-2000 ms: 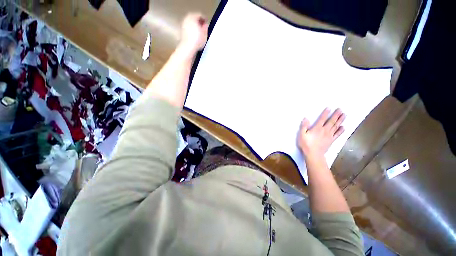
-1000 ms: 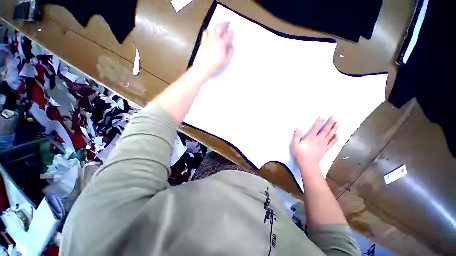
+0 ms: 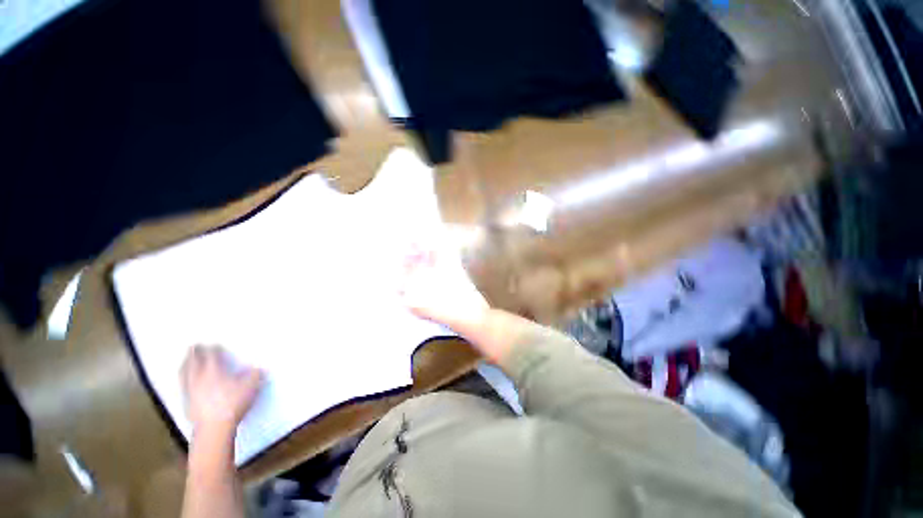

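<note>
A large white pattern sheet (image 3: 304,273), shaped like a garment panel, lies on dark cloth plies that show as a thin dark rim. My left hand (image 3: 218,386) rests on the sheet near its lower left edge, fingers apart and blurred. My right hand (image 3: 445,293) lies on the sheet near its right end; its fingers are washed out against the white. Neither hand visibly holds anything.
Dark cloth stacks (image 3: 152,111) lie beyond the sheet, with another dark stack (image 3: 496,61) farther right and a smaller dark piece (image 3: 696,69). A white ticket (image 3: 534,210) lies on the brown table (image 3: 597,167). Scraps (image 3: 668,369) lie below the table edge.
The view has swung to the right, bringing more of the table and dark stacks into sight. Both hands remain on the sheet; my left hand appears nearer its lower edge.
</note>
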